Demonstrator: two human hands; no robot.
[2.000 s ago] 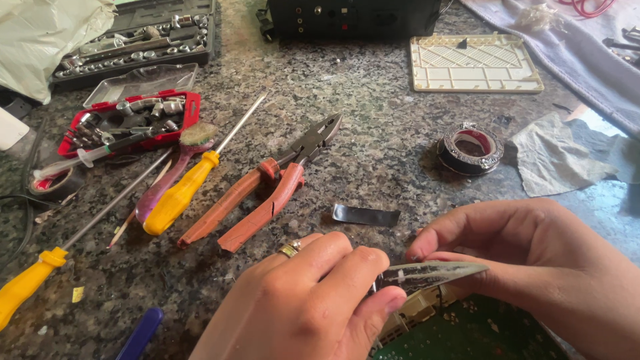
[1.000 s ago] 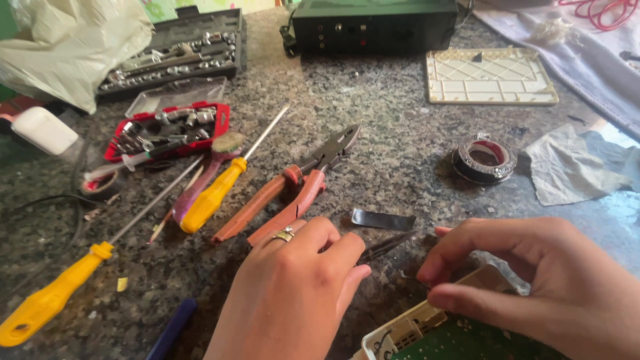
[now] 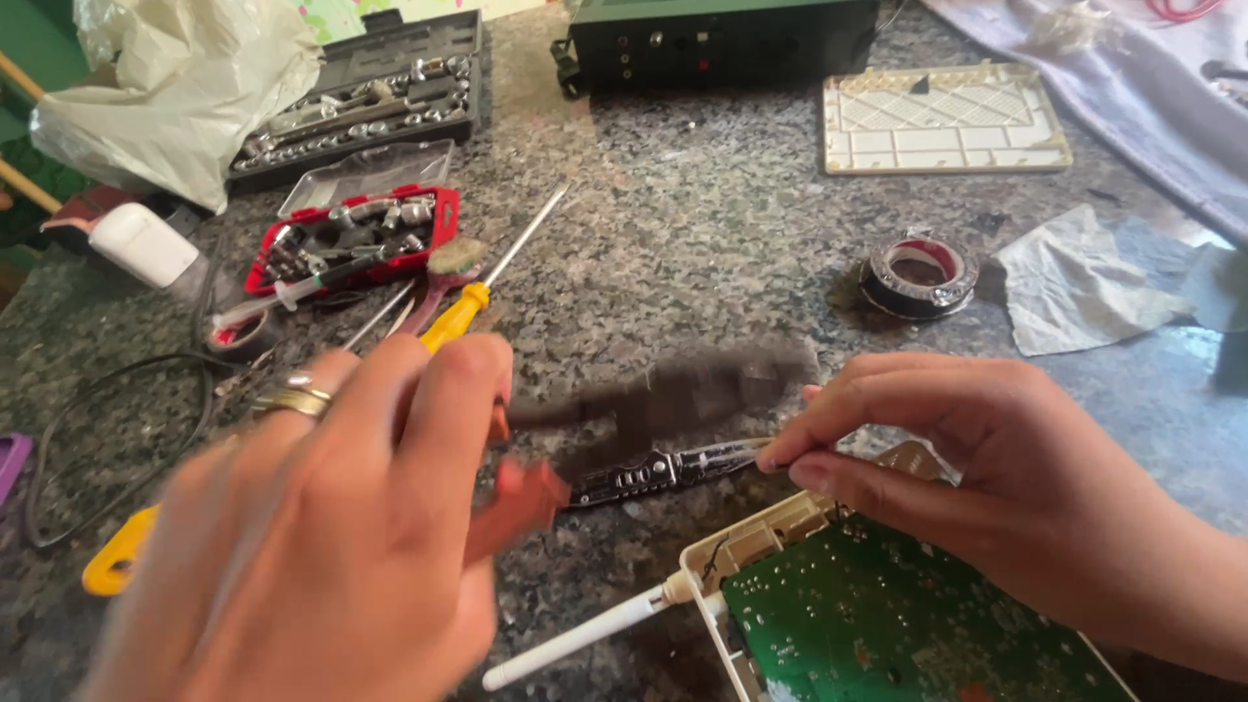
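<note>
My left hand (image 3: 341, 517) is closed around the orange-red handles of the pliers (image 3: 522, 507); their dark jaws are blurred by motion above the counter. Beneath them lies a black folding knife (image 3: 629, 478), its blade pointing at my right fingers. My right hand (image 3: 926, 468) pinches something tiny and dark between thumb and forefinger, too small to make out. Below that hand is an open cream plastic case with a green circuit board (image 3: 868, 604) and a white antenna (image 3: 580, 639). A roll of black tape (image 3: 918, 278) lies beyond my right hand.
A yellow-handled screwdriver (image 3: 458, 317), a brush (image 3: 456, 258), a syringe (image 3: 263, 307) and a red bit case (image 3: 448, 210) lie left. Behind are a socket set (image 3: 468, 83), a plastic bag (image 3: 195, 97), a dark green device (image 3: 721, 49) and a cream cover (image 3: 946, 161). A crumpled cloth (image 3: 1082, 283) lies right.
My left hand has left the knife and taken hold of the pliers, which lay on the counter before. The knife, earlier between my hands, now lies on the counter.
</note>
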